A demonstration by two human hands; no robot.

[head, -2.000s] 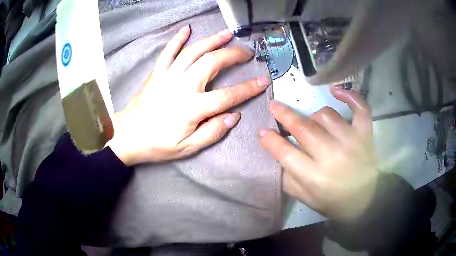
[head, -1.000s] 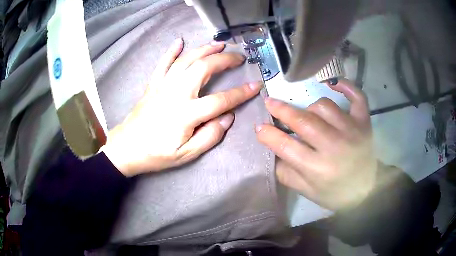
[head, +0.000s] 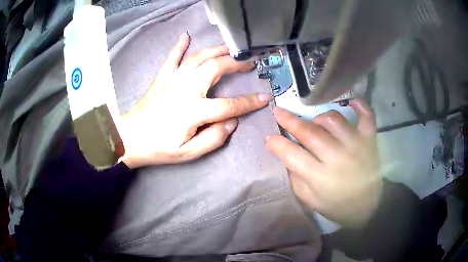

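Observation:
The grey-mauve garment panel point(head: 226, 164) lies under my left hand and reaches over the table's front edge. My left hand point(head: 190, 110) lies flat on it with fingers spread, index fingertip by the cloth's right edge. My right hand point(head: 328, 153) has its thumb and fingers along that edge, below the presser foot point(head: 263, 70); its fingers are apart and I cannot tell if they pinch the cloth. The cloth edge runs up to the foot. A stitched seam point(head: 205, 221) crosses the lower cloth.
The sewing machine head point(head: 287, 25) hangs above the hands. A shiny needle plate point(head: 281, 84) is beside the foot. A white arm with a blue ring mark point(head: 90, 56) and brown end covers part of the left wrist. Dark scissors loops point(head: 427, 92) show at right.
The cloth has moved up towards the foot, and the stitched seam across it has come further up into view. Both hands stay in nearly the same places. The view has shifted slightly.

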